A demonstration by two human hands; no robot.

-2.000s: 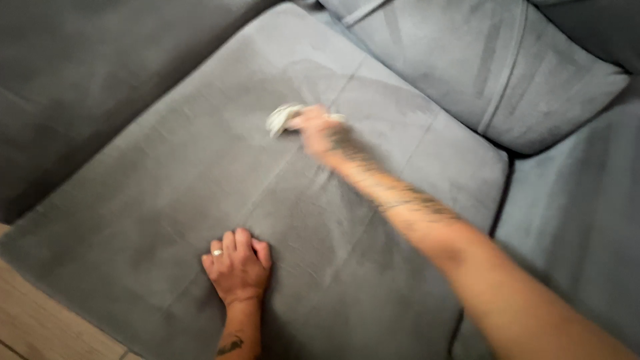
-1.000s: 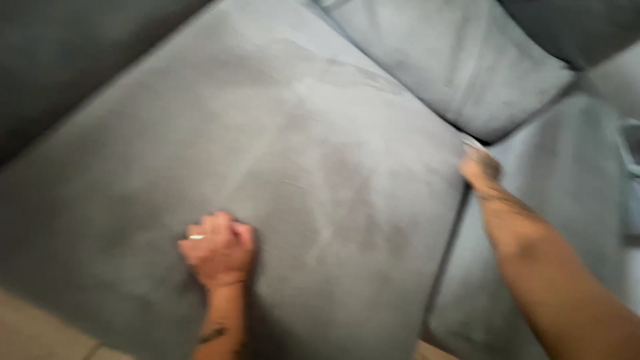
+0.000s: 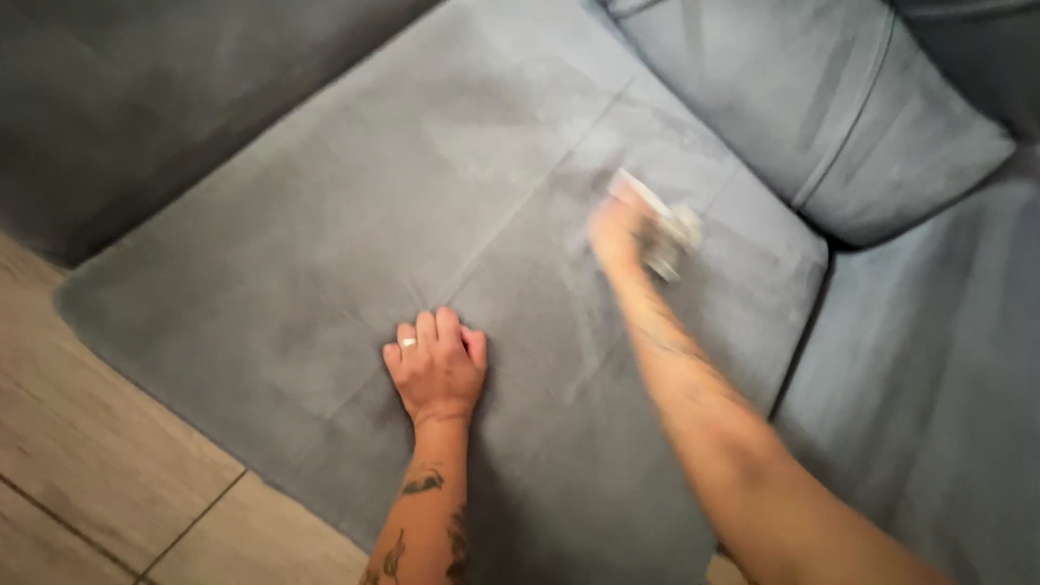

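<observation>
My left hand (image 3: pixel 437 361), with a ring on one finger, rests curled on the grey fabric seat cushion (image 3: pixel 325 211) of a sofa, left of the middle of the view. It holds nothing, and its fingers are bent down against the fabric. Over the right part of the same cushion, my right hand (image 3: pixel 621 227) is blurred and grips a crumpled whitish cloth (image 3: pixel 674 236). The cloth lies at the fabric's surface, partly hidden by the hand. Creases and lighter and darker patches mark the cushion.
A grey back cushion (image 3: pixel 812 106) with a seam leans at the upper right. Another seat section (image 3: pixel 918 374) adjoins on the right, past a dark gap. At the upper left rises a grey armrest or side (image 3: pixel 162 97). Tiled floor (image 3: pixel 106 422) shows at the lower left.
My right hand, with the cloth, has moved from the cushion's right corner by the back cushion back over the seat. My left hand stays planted on the seat.
</observation>
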